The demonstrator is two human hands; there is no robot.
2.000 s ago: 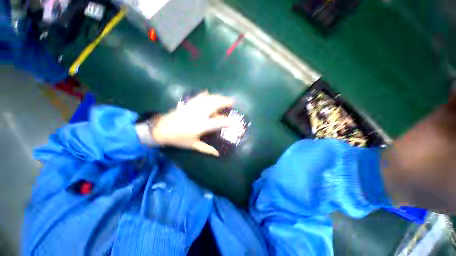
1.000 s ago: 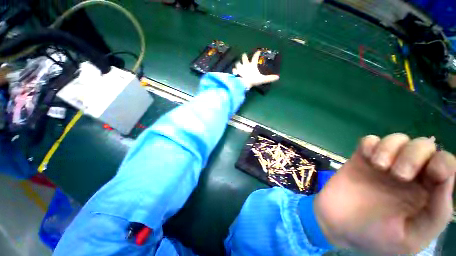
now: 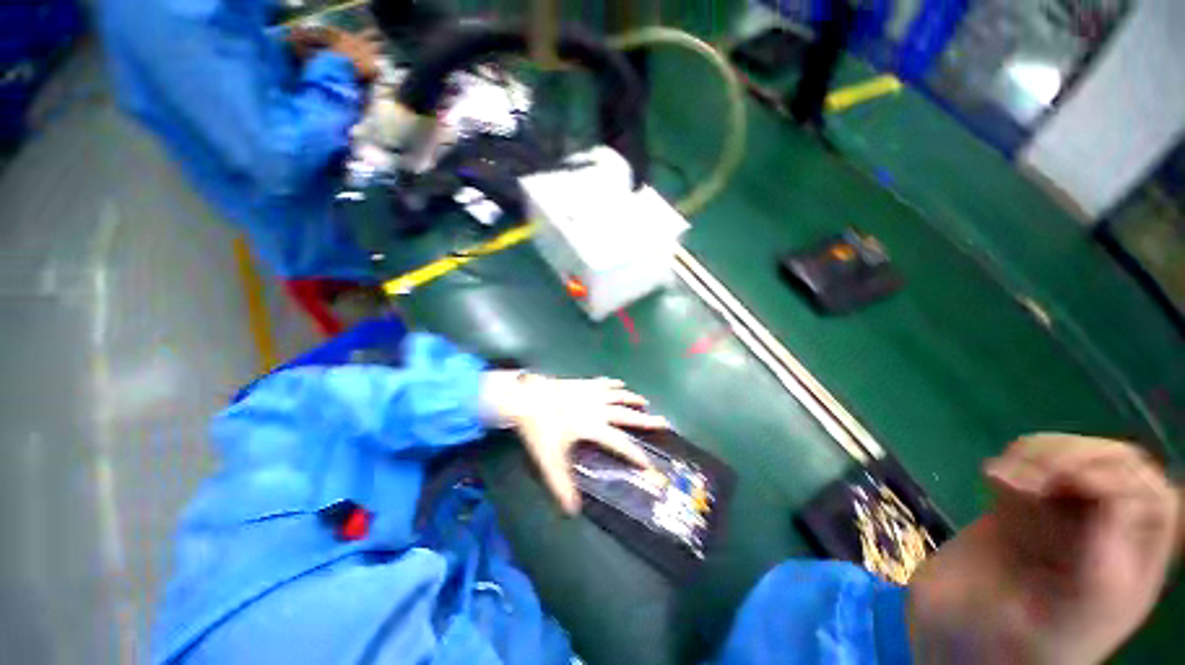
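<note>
A phone mid-frame assembly [image 3: 637,489] lies on a black foam pad [image 3: 712,470] on the green mat in front of me. Small blue, orange and silver bits show at its right end. My left hand [image 3: 585,426] rests over its upper left part with fingers spread; whether it grips the phone cannot be told. My right hand [image 3: 1046,552] is raised close to the camera at the lower right, fingers curled and blurred; whether it holds anything is hidden. The black parts tray [image 3: 832,520] with gold strips [image 3: 891,533] lies between the phone and my right hand.
A white-grey box [image 3: 604,247] stands beyond the phone, with a black ribbed hose [image 3: 624,98] behind it. Another phone on a black pad [image 3: 838,273] lies across the pale rail [image 3: 780,357]. A coworker's blue sleeve [image 3: 215,117] and hands are at the upper left.
My left hand has come back from the far side of the rail to the near mat, where a phone on a pad now lies under it. One pad remains beyond the rail. The view has turned.
</note>
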